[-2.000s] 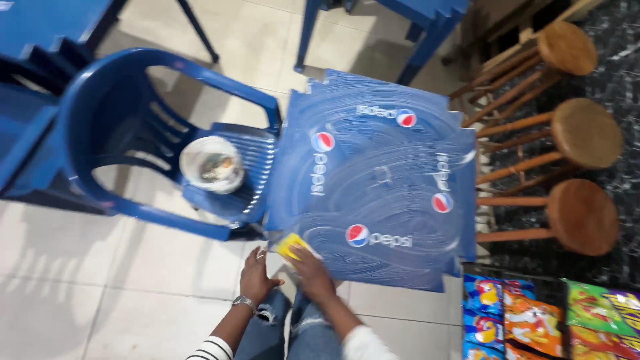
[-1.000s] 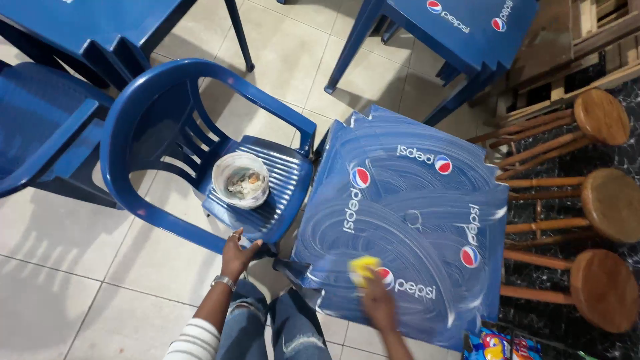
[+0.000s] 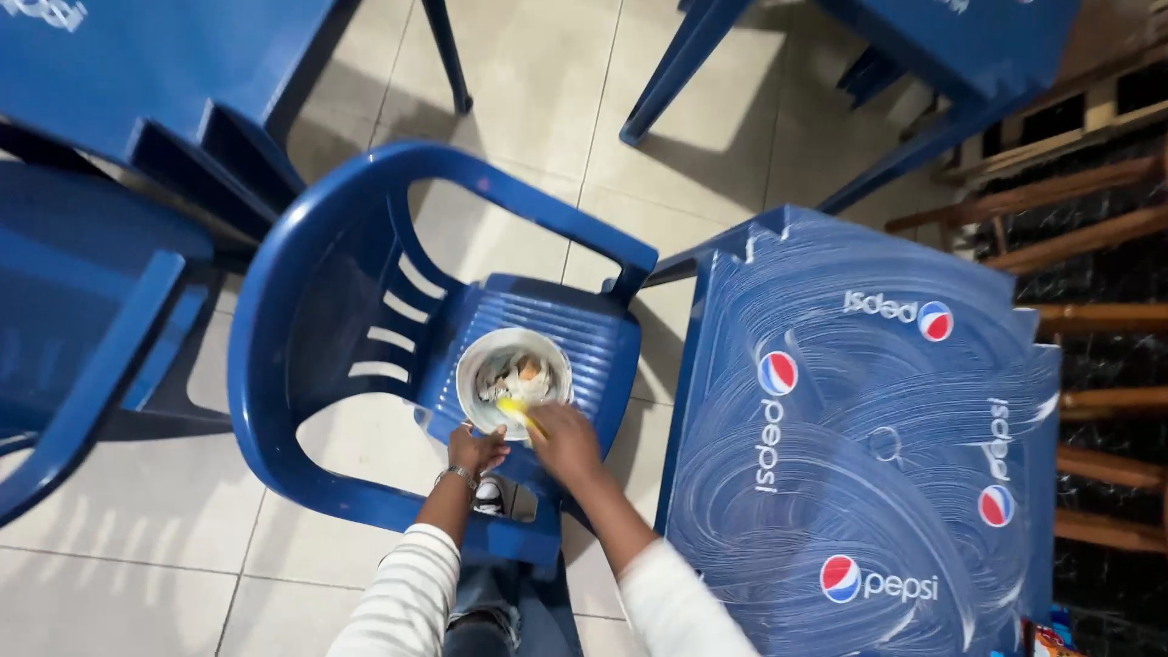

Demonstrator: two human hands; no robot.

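Observation:
A white plastic tub (image 3: 467, 370) with crumpled, pale and brownish matter inside stands on the ribbed seat of a blue plastic armchair (image 3: 584, 319). My right hand (image 3: 564, 443) grips a yellow sponge or cloth (image 3: 518, 411) at the tub's near right rim, partly over its opening. Beside it, my left hand (image 3: 476, 452) touches the tub's near rim; whether its fingers grip the rim is hard to tell. Right of the chair is a blue plastic Pepsi table (image 3: 821, 438), its top covered in whitish swirling streaks.
Another blue chair (image 3: 82, 301) and a blue table (image 3: 182, 55) are at the left. A further blue table (image 3: 967, 36) stands at the upper right. Wooden stool legs (image 3: 1095, 319) lie beyond the streaked table. Snack packets (image 3: 1049, 634) show at the lower right, and a shoe (image 3: 489, 495) below the chair.
My right hand has moved left with the yellow sponge or cloth, from the streaked tabletop to the tub. My left hand has gone from the chair's arm to the tub's rim.

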